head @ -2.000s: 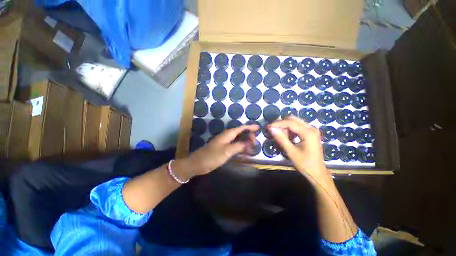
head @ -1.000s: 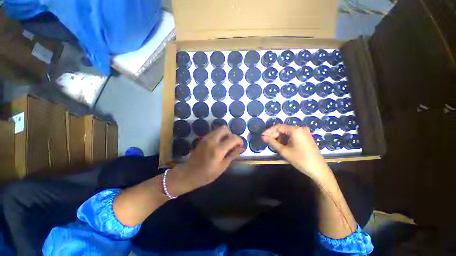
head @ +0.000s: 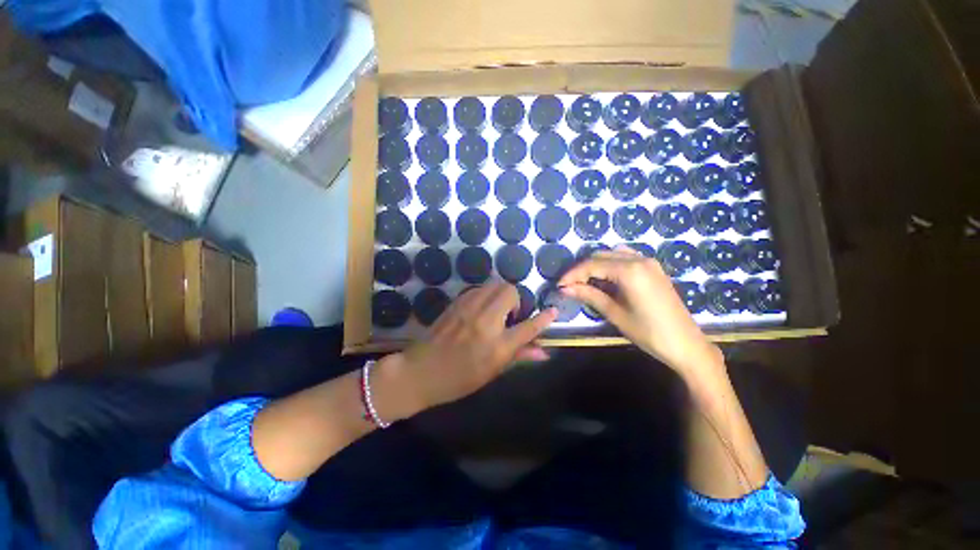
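Rows of round black parts stand in a white foam tray [head: 570, 202] inside an open carton [head: 363, 215]. The left columns show matt-faced black parts [head: 552, 186]; the right columns show shiny ringed black parts [head: 668, 181]. My left hand [head: 473, 342] is at the front row, its index fingertip touching the face of a front-row part [head: 560, 306]. My right hand [head: 636, 303] is just right of it, thumb and forefinger pinched together over the same part. Whether a thin disc is between those fingertips is too small to tell. My hands hide several front parts.
The carton lid [head: 553, 32] stands open at the far side. Stacked brown cartons [head: 118, 279] are at the left, and dark cartons [head: 903, 236] at the right. A person in blue [head: 253, 54] is at the upper left, beside a white-topped box [head: 312, 102].
My left hand has moved right, its index finger now reaching onto the front-row part by my right fingertips. My right hand has stayed nearly in place. The view has shifted slightly.
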